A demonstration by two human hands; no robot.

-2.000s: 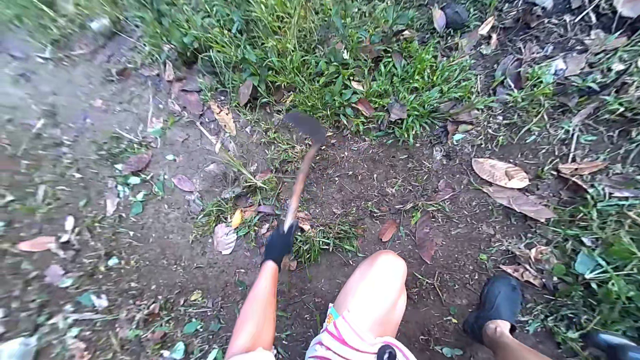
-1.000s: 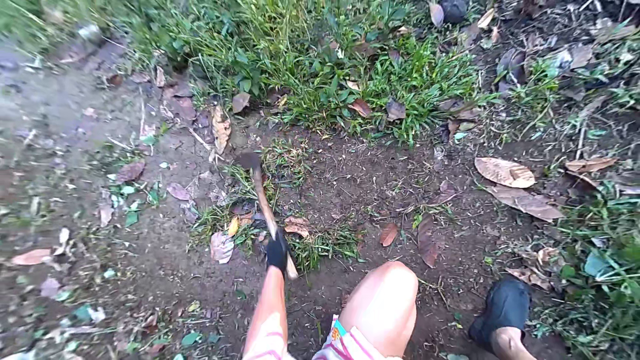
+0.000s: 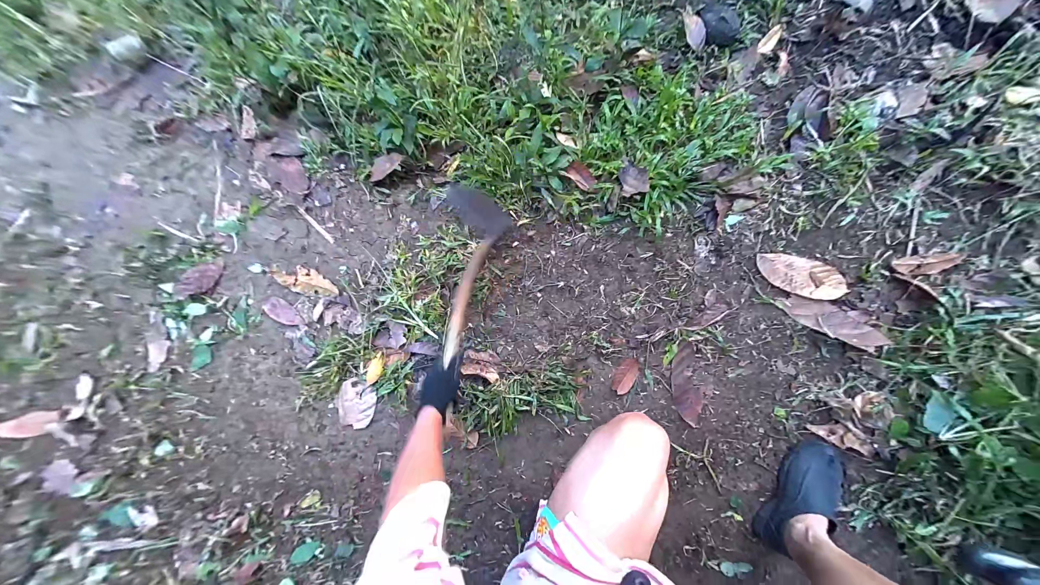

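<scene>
My left hand (image 3: 441, 383), in a dark glove, is closed around the wooden handle (image 3: 461, 313) of a short hand hoe. The hoe's dark metal blade (image 3: 479, 213), blurred, is low over the soil at the lower edge of the green grass (image 3: 520, 106). Beneath and left of the handle lies a thin patch of grass (image 3: 418, 284) with leaves. Another grass tuft (image 3: 520, 398) is just right of the glove. My right hand cannot be seen.
A bare knee (image 3: 613, 479) rises at the bottom centre. Right of it, a foot in a dark shoe (image 3: 800, 491) rests on the soil; part of another shoe (image 3: 999, 565) shows in the corner. Large dry leaves (image 3: 803, 276) lie at the right.
Since one second ago, the hoe's blade has moved right, from the left side of the small grass patch to its upper right. My left hand has stayed closed on the handle.
</scene>
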